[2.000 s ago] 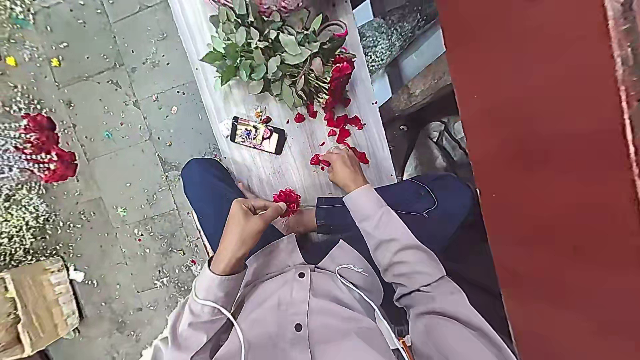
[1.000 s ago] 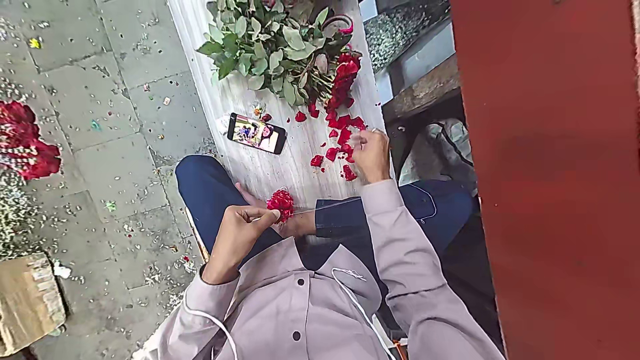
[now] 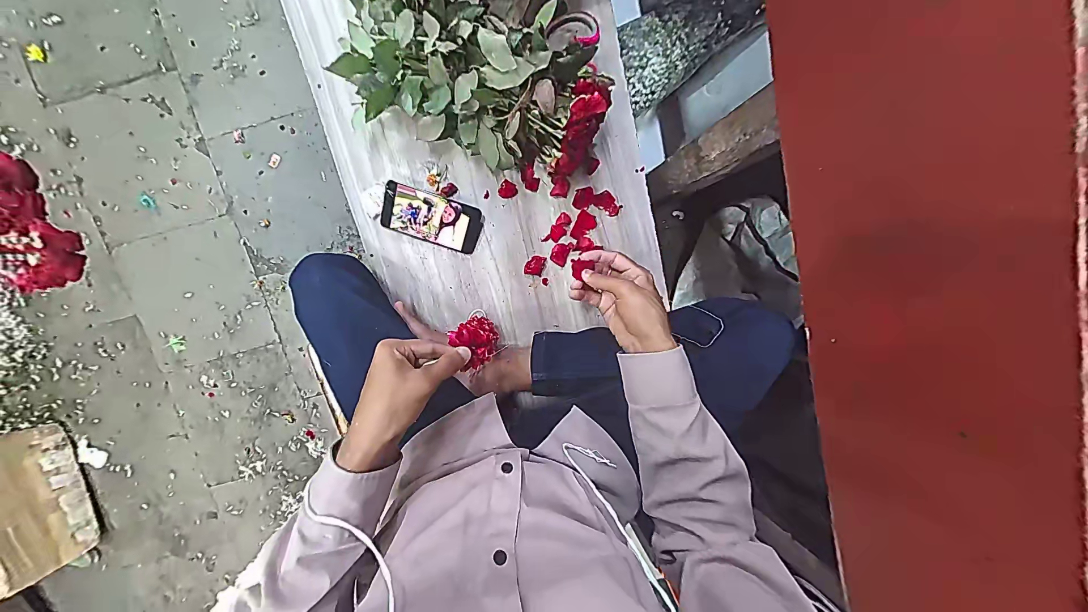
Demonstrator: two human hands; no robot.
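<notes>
Between the thumb and fingers of my left hand (image 3: 412, 387) is a round bunch of red petals (image 3: 476, 338), held above my crossed legs. A thin white strand shows at its top. My right hand (image 3: 625, 297) pinches a loose red petal (image 3: 582, 269) at its fingertips, over the right side of the pale wooden board (image 3: 510, 297). Just above that hand, more red petals (image 3: 584, 223) lie scattered on the board. Beyond them rests a bundle of roses with green leaves (image 3: 493, 85), its red blooms (image 3: 586, 119) at the right.
A phone (image 3: 431, 217) with a lit screen lies on the board's left part. A red panel (image 3: 926, 297) stands along the right. At left, red flowers (image 3: 38, 229) and a cardboard box (image 3: 47, 510) are over the littered paved floor (image 3: 170, 255). White cords run across my shirt.
One second ago my right hand was over the board with no petal plainly visible in it; now a petal shows at its fingertips. My left hand still holds the red bunch.
</notes>
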